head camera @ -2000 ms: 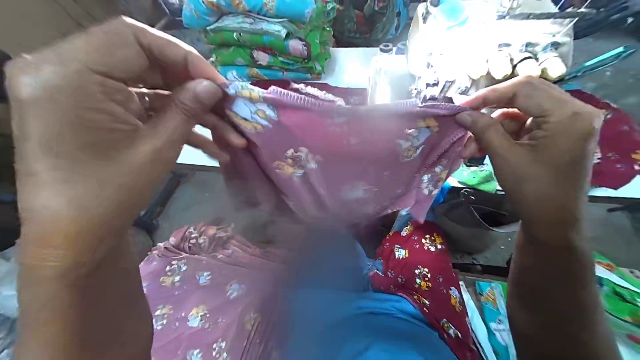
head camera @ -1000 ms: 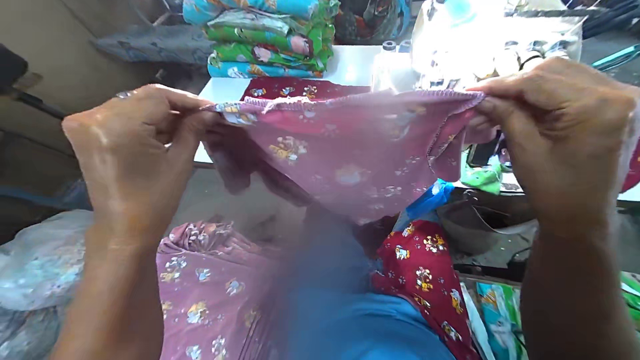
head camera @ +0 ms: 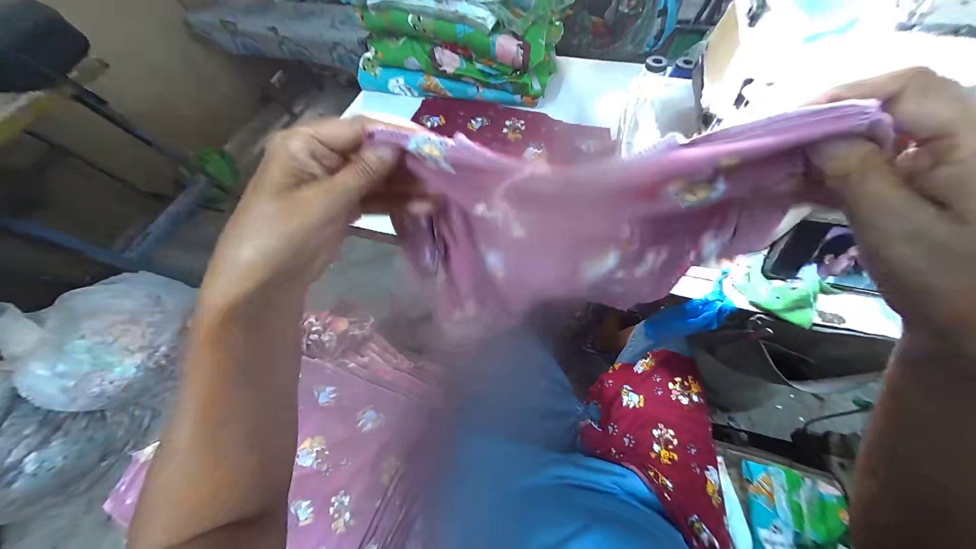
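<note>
A pink printed fabric piece (head camera: 564, 221) is stretched between my two hands, its seamed top edge pulled taut and its lower part blurred. My left hand (head camera: 305, 183) pinches one end of that edge between thumb and fingers. At the other end, my right hand (head camera: 900, 175) grips the gathered edge. Below, more pink printed fabric (head camera: 358, 450) lies beside my lap, and maroon printed fabric (head camera: 656, 435) lies on the other side. Another maroon piece (head camera: 511, 126) rests on the white table behind the held cloth.
Folded green and blue fabrics (head camera: 457, 53) are stacked on the white table (head camera: 595, 84). A grey bag (head camera: 793, 358) hangs below the table's right part, near a green cloth (head camera: 785, 293) and a phone-like screen (head camera: 827, 255). A clear plastic bag (head camera: 99, 343) stands at the left.
The held fabric's lower part, hanging broad and fairly flat a second ago, is now bunched and blurred. Both hands have kept their hold on its top edge.
</note>
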